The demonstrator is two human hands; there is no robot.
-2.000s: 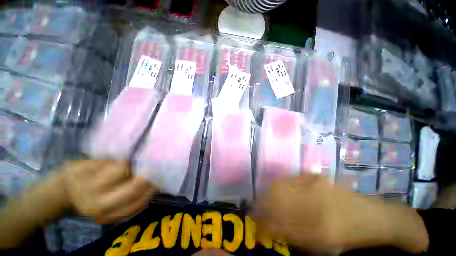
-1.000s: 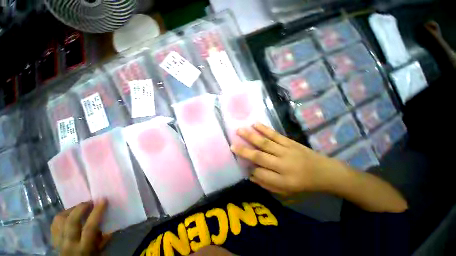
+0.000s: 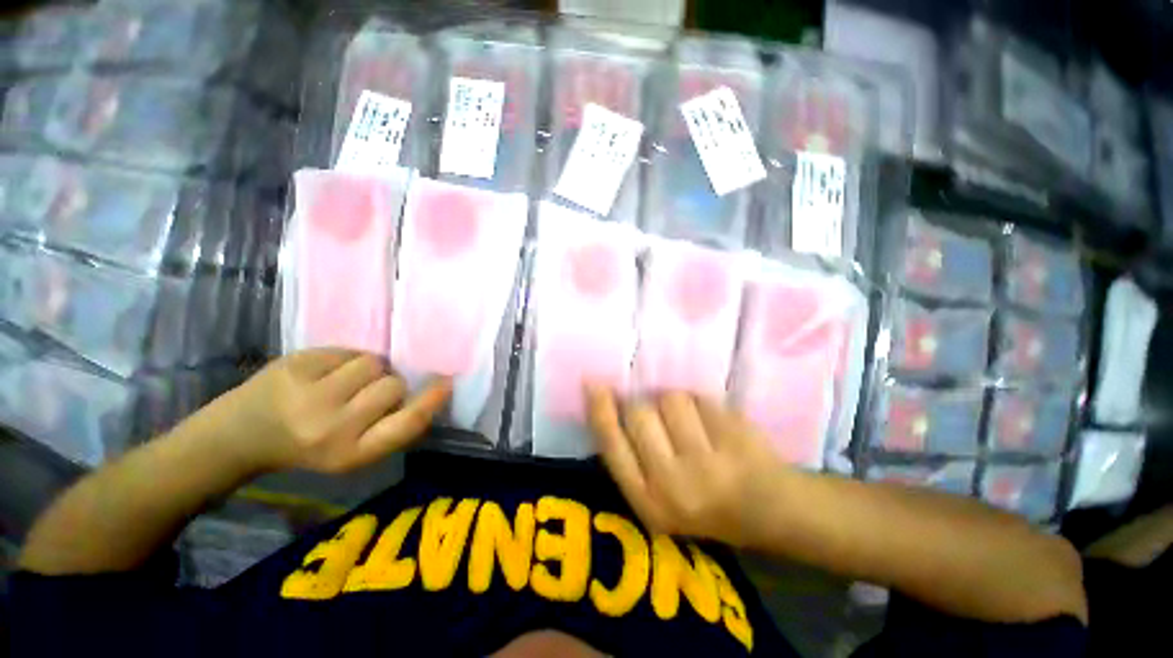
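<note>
A clear blister tray lies in front of me with bagged parts in two rows. The near row shows several frosted sleeves with pink faces, each with a darker round spot. The far row carries white barcode labels. My left hand rests at the lower ends of the two leftmost sleeves, fingers curled, its thumb on the second one. My right hand has its fingers spread on the lower ends of the middle sleeves. Neither hand visibly grips a sleeve; the right fingers are slightly blurred.
Stacked filled trays stand on the left. Another filled tray lies at the right, with white slips beside it. Part of another person's arm shows at the right edge. Blurred grey sheets are at the upper right.
The view has turned back over the tray. My right hand has moved from the rightmost sleeve to the middle ones. The near-row sleeves lie straighter than before.
</note>
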